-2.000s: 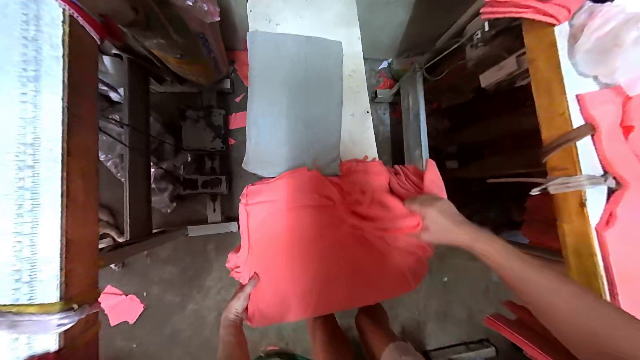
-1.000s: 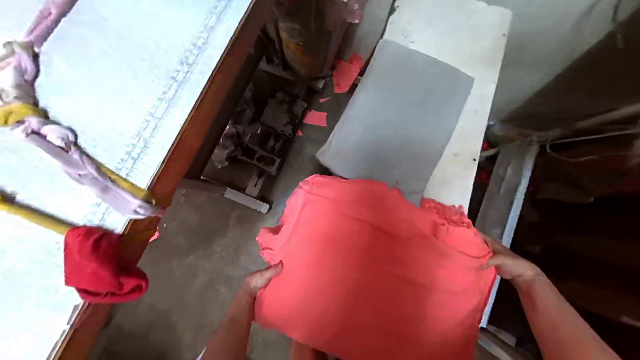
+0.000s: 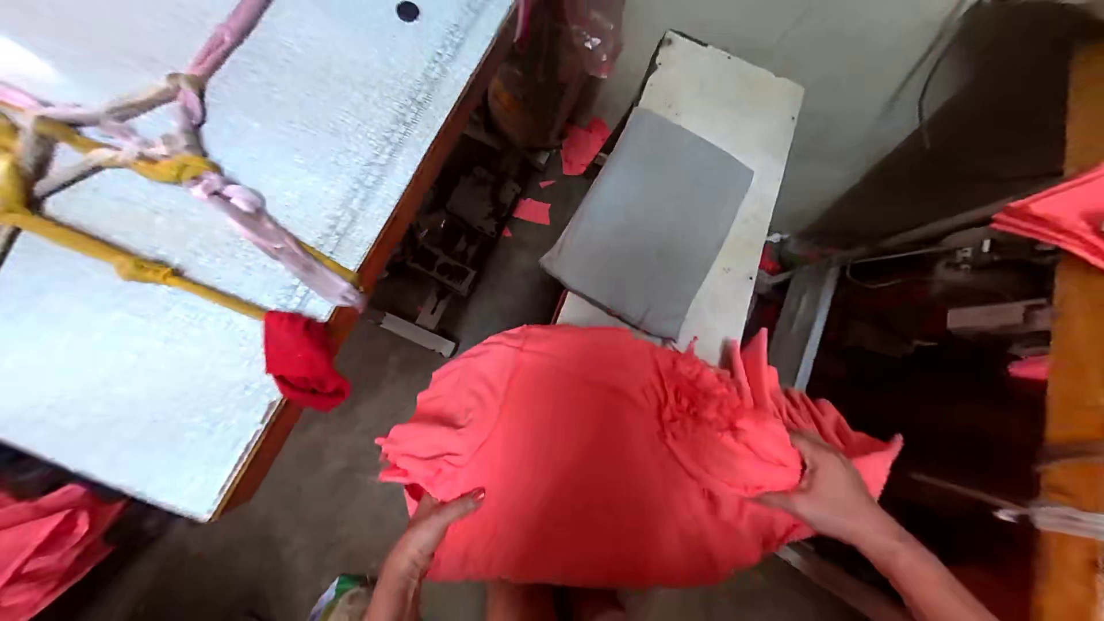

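A thick bundle of coral-red fabric pieces (image 3: 569, 466) is held up between my hands, low in the middle of the head view. My left hand (image 3: 431, 535) grips its lower left edge, thumb on top. On the right side my right hand (image 3: 819, 487) holds it near the gathered, ruffled edges, fingers partly hidden by the cloth. Just beyond the bundle, a grey cloth (image 3: 660, 220) lies flat on a narrow white board (image 3: 724, 73), whose near end the bundle covers.
A pale-topped table (image 3: 302, 112) with knotted cloth strips (image 3: 233, 203) and a red rag (image 3: 302, 358) stands at left. Coral scraps (image 3: 532, 210) lie on the floor. At right, more coral fabric (image 3: 1065, 216) rests on a wooden edge (image 3: 1074, 388).
The view has swung left, bringing in more of the left table. Both hands keep hold of the coral bundle; its right side now shows more spread, ruffled edges than one second ago.
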